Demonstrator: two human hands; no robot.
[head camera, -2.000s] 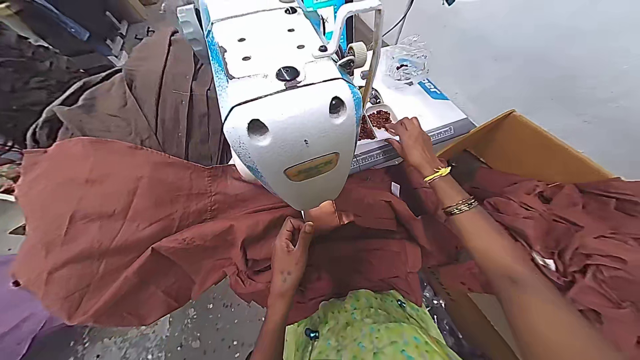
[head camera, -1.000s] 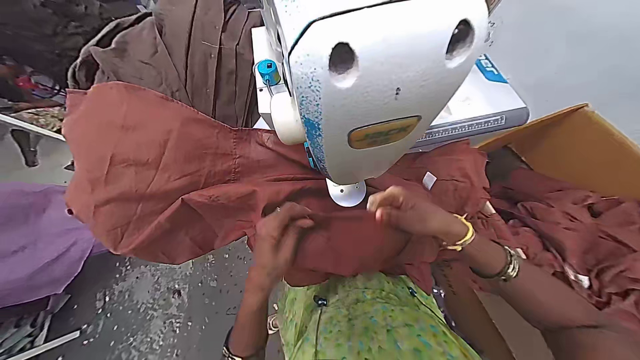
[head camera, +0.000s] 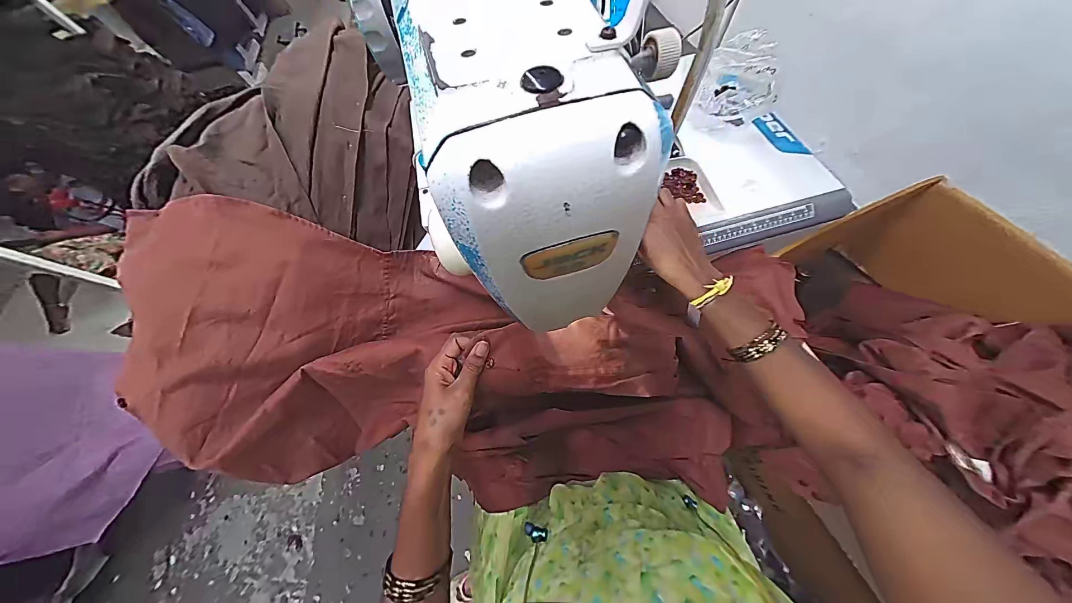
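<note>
A white and blue Jack sewing machine (head camera: 553, 184) stands before me, a reddish-brown garment (head camera: 276, 335) spread beneath its head and over my lap. My left hand (head camera: 452, 377) pinches the garment's cloth between thumb and forefinger, left of the machine head's lower tip. A small dark button (head camera: 490, 363) shows beside the thumb. On the machine's right side, my right hand (head camera: 674, 239) is at the near edge of a shallow tray of dark red buttons (head camera: 685, 184); its fingertips are partly hidden by the head, so what they hold cannot be told.
A cardboard box (head camera: 930, 243) stands at the right, with more reddish-brown cloth (head camera: 971, 377) beside and in it. Brown cloth (head camera: 318, 142) is heaped behind the garment at the left. Purple cloth (head camera: 67, 444) hangs at the left edge. A clear plastic bag (head camera: 741, 75) lies on the machine table.
My right hand has moved from the cloth in front of the machine head to the button tray. My left hand has shifted leftward from the head's tip. The view has swung back from closer in.
</note>
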